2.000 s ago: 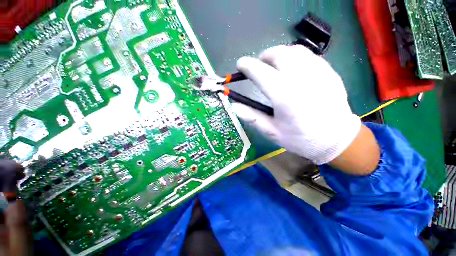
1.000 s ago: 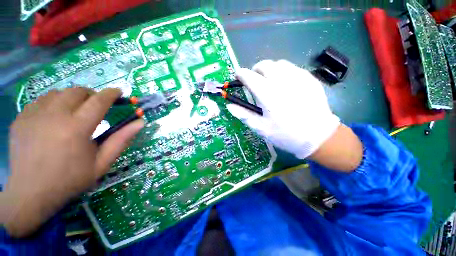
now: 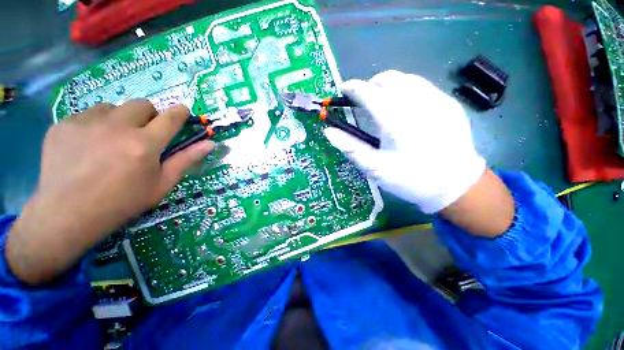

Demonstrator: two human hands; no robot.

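Observation:
A large green circuit board (image 3: 260, 212) with white border lines lies solder side up in front of me, tilted in the view. My bare left hand (image 3: 109, 171) holds diagonal cutters (image 3: 222, 120) with orange bands; their silver jaws are over the board's upper middle. My white-gloved right hand (image 3: 417, 140) holds a second pair of diagonal cutters (image 3: 306, 102), jaws pointing left over the board, right of the first pair. Whether either pair's tips touch the board or a lead, I cannot tell. My left hand hides part of the board's left side.
A black brush (image 3: 483, 82) lies on the green bench (image 3: 410, 34) to the right. A red pad (image 3: 564, 89) with another board (image 3: 609, 68) is at the far right. Another red pad (image 3: 123, 19) is at the upper left. A yellow strip (image 3: 390, 234) runs along the bench's near edge.
My left hand has come in from the lower left edge over the board with its cutters. The board now shows further right, with both cutters' jaws over its upper middle.

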